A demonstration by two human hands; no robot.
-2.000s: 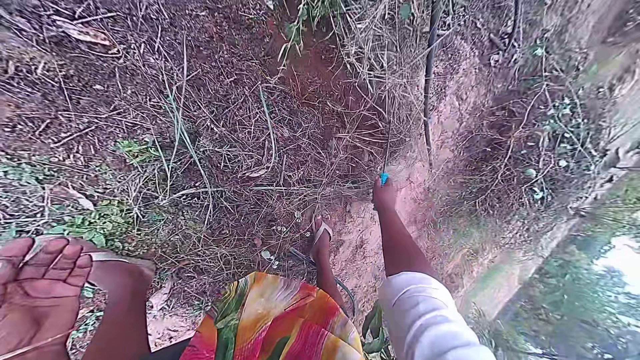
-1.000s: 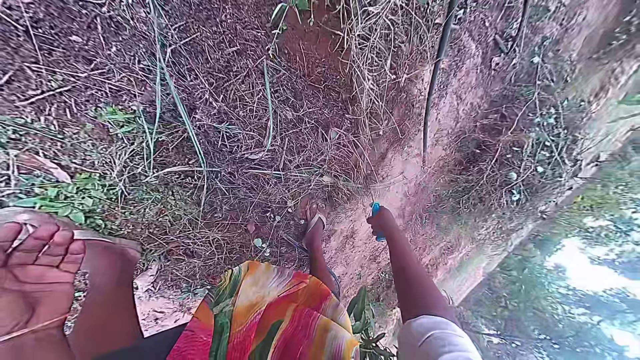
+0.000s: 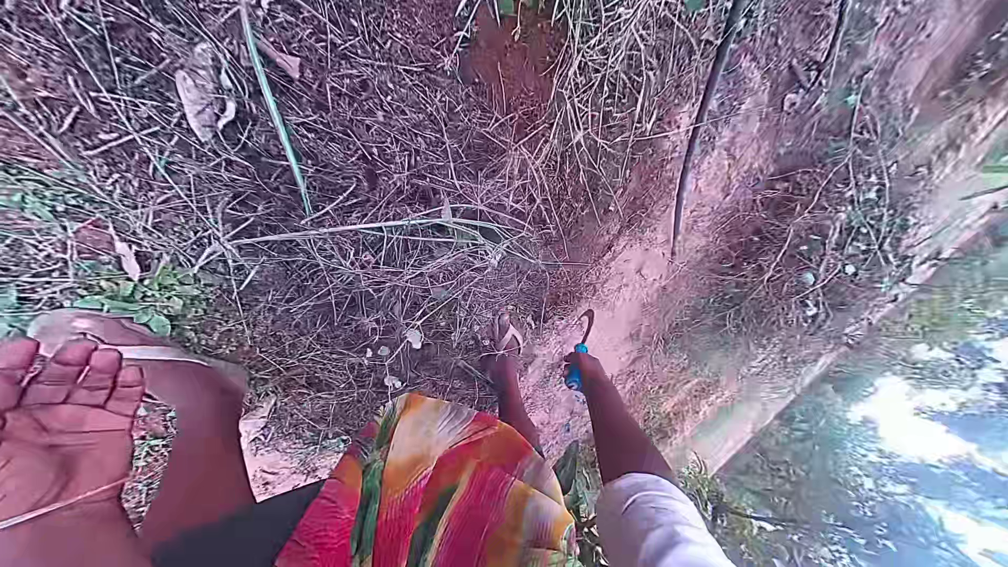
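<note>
My right hand point(image 3: 583, 368) is closed around the blue handle of a sickle point(image 3: 586, 324), whose small curved blade points up and away over bare soil. Part of the handle shows below the fist. At the lower left, my left hand point(image 3: 67, 425) lies palm up with fingers extended and nothing in it; a thin pale strand crosses the wrist. One sandalled foot point(image 3: 506, 339) stands left of the sickle. The other foot point(image 3: 134, 339), with a pale strap, is partly hidden behind my left hand. A multicoloured cloth point(image 3: 449, 488) covers my lap.
Dry cut grass point(image 3: 394, 157) litters the ground ahead. A long green stalk point(image 3: 274, 110) lies at the upper left. Toward the right are a dark thin stem point(image 3: 697, 134), a sloping earth bank point(image 3: 756, 409) and water with reflections point(image 3: 866, 457). Low green leaves point(image 3: 150, 295) grow near the left foot.
My right hand has drawn back from the dry grass, and the sickle's curved blade now shows plainly. My left hand stays open at the lower left. The view has shifted somewhat.
</note>
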